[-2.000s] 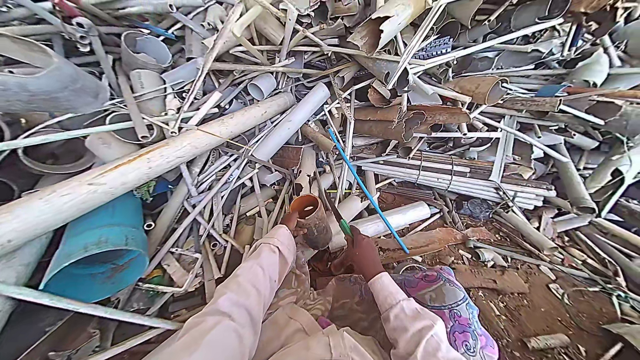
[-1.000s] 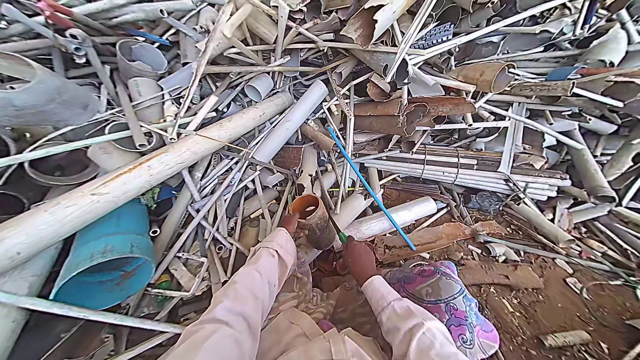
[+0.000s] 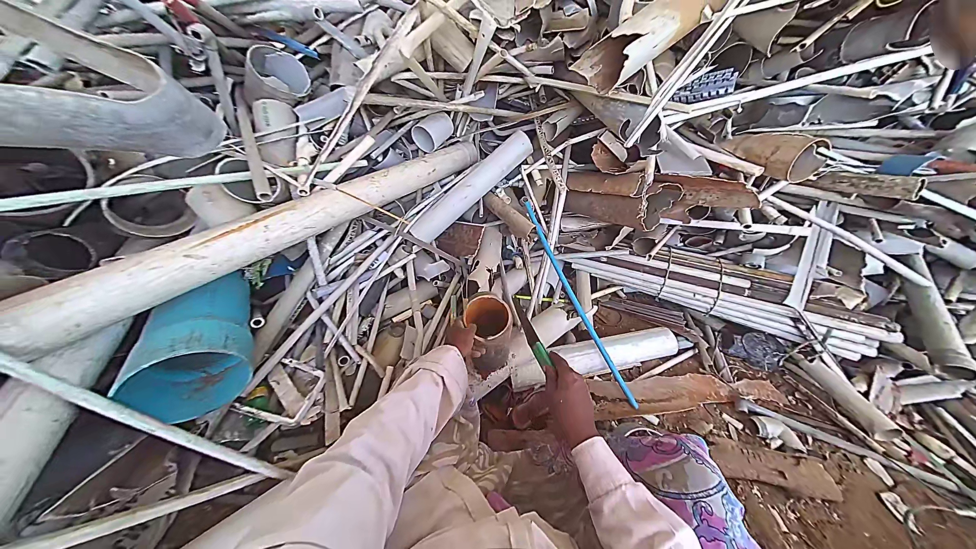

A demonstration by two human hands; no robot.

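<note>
My left hand (image 3: 463, 339) grips the left side of a short plastic pipe piece (image 3: 492, 343), whose orange-brown inside shows at its open upper end. In my right hand (image 3: 566, 393) is the green handle of a long, dark-bladed tool (image 3: 530, 328); whether it is a saw or a knife I cannot tell. The blade points up and away from me, close along the pipe piece's right side. Just right of the tool, a thin blue pipe (image 3: 576, 297) slants across a pale grey pipe (image 3: 602, 357).
Scrap pipes lie heaped all around. A long thick pipe (image 3: 252, 252) crosses the left side above a wide blue pipe (image 3: 191, 351). Tied thin pipes (image 3: 732, 305) lie at the right. Patterned cloth (image 3: 679, 480) is by my right sleeve. Part of something blurred shows at the top right corner.
Both hands keep their holds on the pipe piece and the tool. The blade stands more clearly beside the pipe piece now than a second ago.
</note>
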